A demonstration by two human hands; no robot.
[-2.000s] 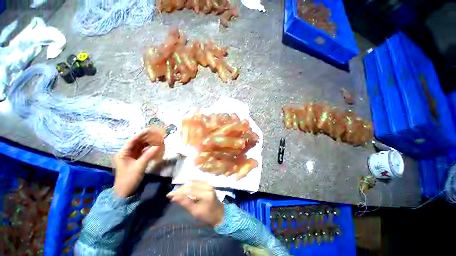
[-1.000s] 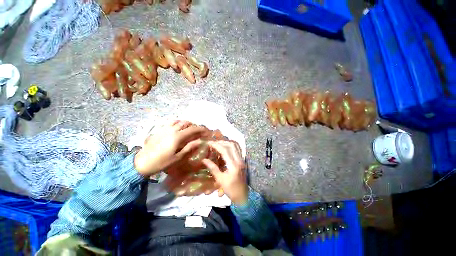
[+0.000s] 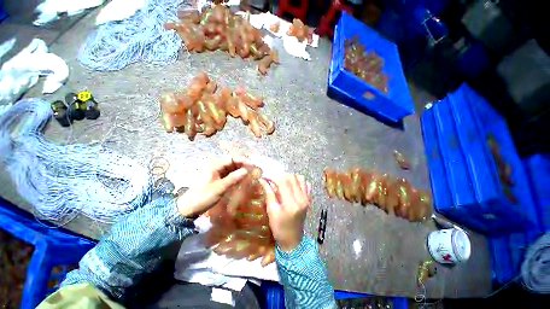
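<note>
Glossy translucent orange-brown pieces (image 3: 241, 232) lie heaped on a white sheet (image 3: 211, 268) at the table's near edge. My left hand (image 3: 211, 190), bare, is over the heap's upper left with thumb and fingers closed around one orange piece (image 3: 254, 174). My right hand (image 3: 286, 208), bare, is over the heap's right side, its fingertips bent in at the same piece; whether they grip it is blurred. The hands are close together, and my left hand hides part of the sheet.
More orange pieces lie mid-table (image 3: 211, 111), far back (image 3: 220, 30) and in a row (image 3: 374, 192) at right. Pale cord hanks (image 3: 78, 175) lie left. A black tool (image 3: 322, 226), white tub (image 3: 449, 245), blue crate (image 3: 386, 99) and stacked blue crates (image 3: 476, 163) are at right.
Both hands have come together over the heap from their separate places near the lap two seconds ago. Since one second ago they have parted slightly, showing a piece between the fingertips. The view has shifted.
</note>
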